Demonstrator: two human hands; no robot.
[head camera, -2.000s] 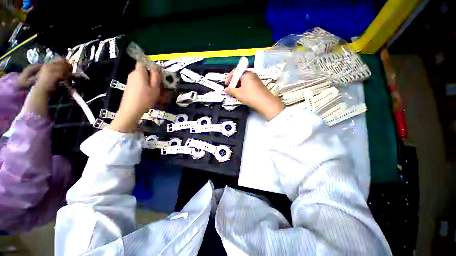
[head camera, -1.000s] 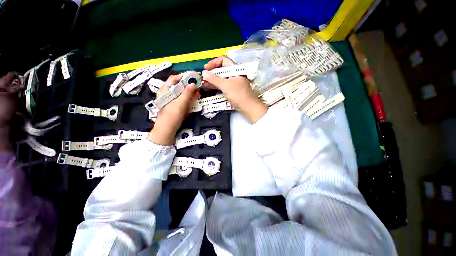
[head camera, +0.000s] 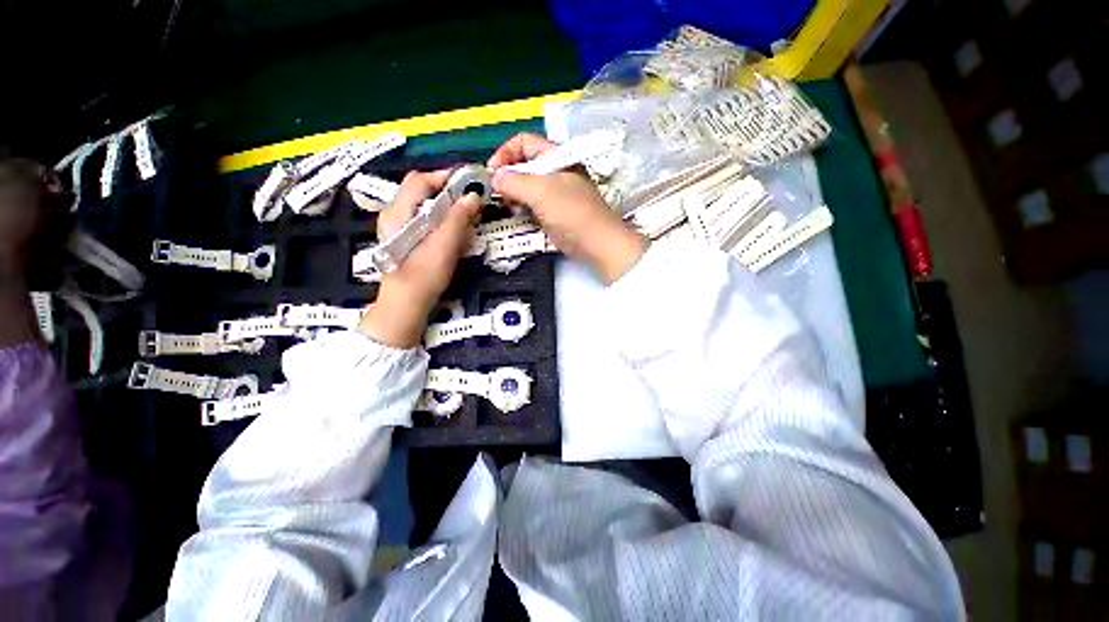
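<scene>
My left hand (head camera: 426, 243) holds a half-fitted watch (head camera: 468, 184) above the foam tray (head camera: 319, 258); its buckle strap piece trails down to the left over my fingers. My right hand (head camera: 562, 209) holds a holed strap piece (head camera: 569, 157) with its inner end at the right side of the watch head. The fingertips hide the joint, so I cannot tell whether it is attached. Half-fitted watches (head camera: 511, 321) lie in rows in the tray. Several finished-looking looped watches (head camera: 328, 174) lie at its back.
A white sheet (head camera: 620, 389) lies right of the tray, with loose holed straps (head camera: 730, 219) and a clear bag of straps (head camera: 754, 119) on it. Yellow tape (head camera: 365, 130) runs behind. A neighbouring tray (head camera: 116, 304) and a coworker's purple sleeve (head camera: 49, 474) are at left.
My left hand has brought the half-fitted watch to the middle, and my right hand has brought the holed strap piece against its head. In the last second both hands barely moved; the view shifted slightly.
</scene>
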